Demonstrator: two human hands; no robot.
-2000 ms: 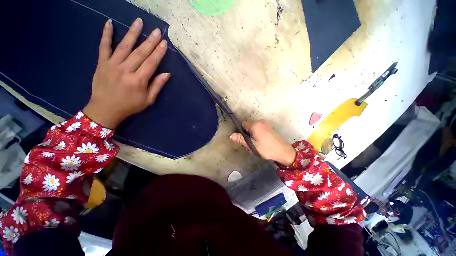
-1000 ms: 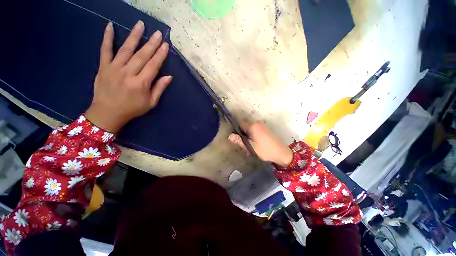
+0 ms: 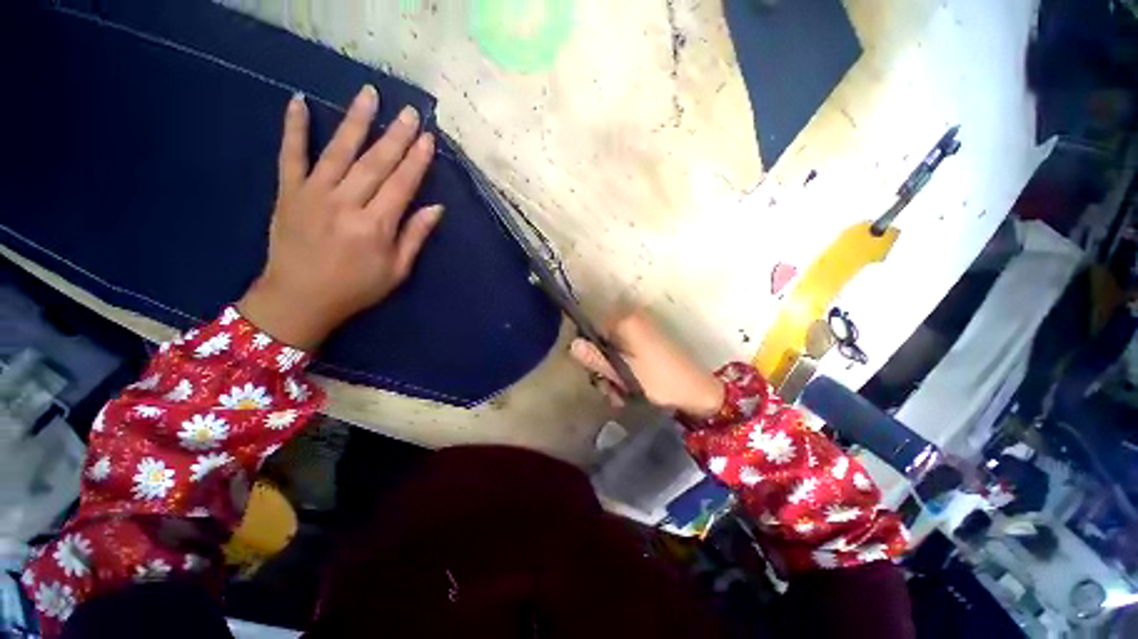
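A dark navy cut piece point(image 3: 431, 293) with pale chalk lines lies on the cream table, its rounded end toward the middle. My left hand point(image 3: 343, 219) lies flat on the cloth with fingers spread, holding nothing. My right hand point(image 3: 637, 362) is closed around the handles of the dark tailor's shears point(image 3: 568, 303), just off the rounded end. The blades run along the upper right edge of the cloth, with a thin sliver beside them. The handle loops are mostly hidden by my right hand.
An angular navy offcut point(image 3: 786, 75) lies at the top. A yellow curved tool point(image 3: 824, 287), eyeglasses point(image 3: 846, 335) and a pink chalk chip point(image 3: 782, 277) lie on the right. A pale chalk chip point(image 3: 610, 436), a gridded pad point(image 3: 649, 468) and a dark cylinder point(image 3: 867, 422) are near my right forearm.
The cloth and my left hand have shifted slightly right and down in view. The shears blades look more parted, with a thin strip now standing off the cloth edge.
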